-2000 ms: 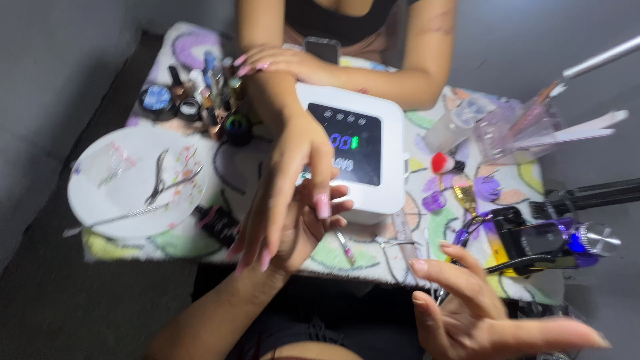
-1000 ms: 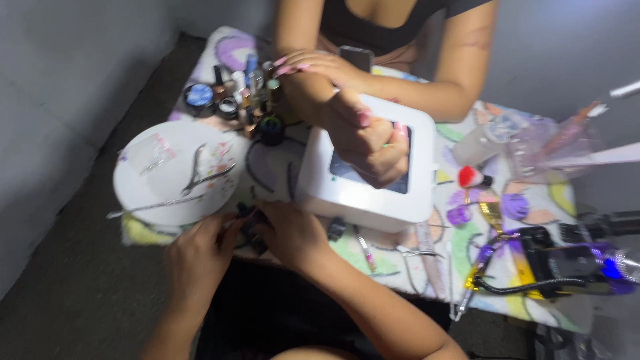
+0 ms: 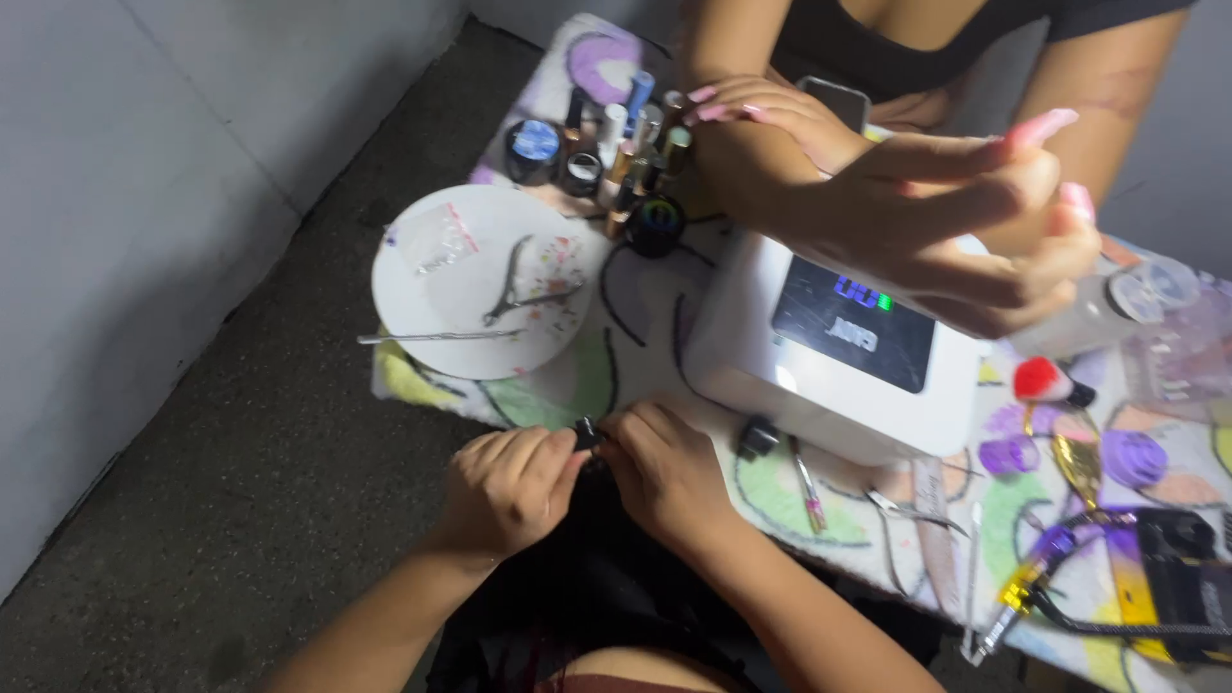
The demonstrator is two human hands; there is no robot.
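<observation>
My left hand [image 3: 515,486] and my right hand [image 3: 664,472] meet over my lap, at the table's near edge. Between their fingers they grip a small black object [image 3: 586,434], perhaps a bottle or its cap; most of it is hidden. A white nail lamp [image 3: 866,404] with a lit display stands to the right of my hands. Over the lamp another person holds a hand [image 3: 982,221] with long pink nails, fingers bent. That person's other hand [image 3: 780,111] rests on their own forearm. A small black cap [image 3: 758,437] lies against the lamp's near side.
A white plate [image 3: 433,318] holds cuticle nippers [image 3: 510,294] and a small plastic bag [image 3: 441,241]. Behind it stand several polish bottles [image 3: 640,101] and jars [image 3: 532,151]. At right lie a thin brush [image 3: 810,491], a red-tipped brush [image 3: 1044,382], nippers [image 3: 910,510] and an electric nail file [image 3: 1025,577].
My right hand has come from the right to join my left at the small black object. The other person's hand has left mine and is now raised above the lamp, its fingers curled.
</observation>
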